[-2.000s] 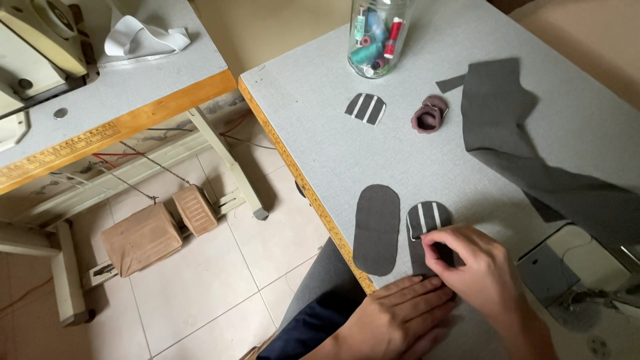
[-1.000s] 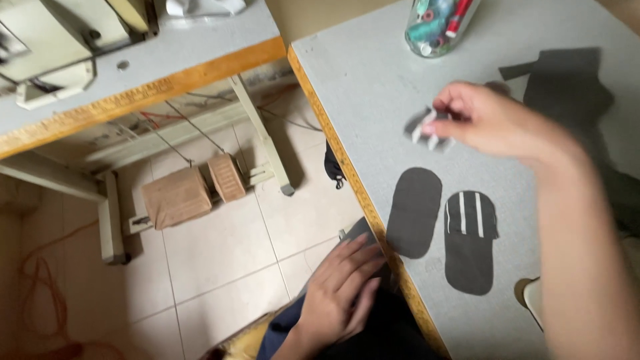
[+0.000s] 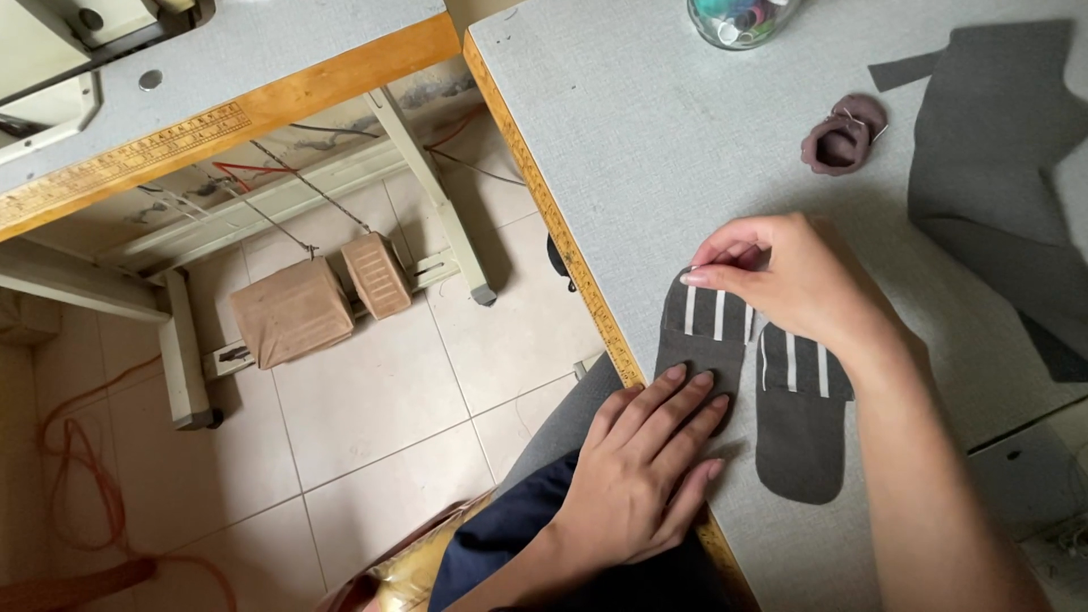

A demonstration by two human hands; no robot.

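Two dark grey fabric pieces with rounded ends lie side by side on the grey table. Over the top end of the left fabric sole (image 3: pixel 697 350) lies a short striped piece (image 3: pixel 704 313) with white bands. My right hand (image 3: pixel 748 263) pinches its upper edge between thumb and forefinger. My left hand (image 3: pixel 650 459) rests spread, fingertips on the lower part of the same sole. The right fabric sole (image 3: pixel 801 446) carries another striped piece (image 3: pixel 803 361) across its top end, partly behind my right wrist. A small mauve fabric shoe-like item (image 3: pixel 844 136) stands above my right hand.
A large dark grey fabric sheet (image 3: pixel 986 144) lies at the right. A glass jar (image 3: pixel 741 21) of thread spools stands at the top. The table's edge bears a yellow measuring tape (image 3: pixel 565 255). Another table (image 3: pixel 289 51) with a machine is at the left, covered pedals (image 3: pixel 293 313) below.
The loose striped piece, earlier apart on the table and then lifted in my right hand, now lies on the left sole. My left hand has moved from the lap area onto that sole.
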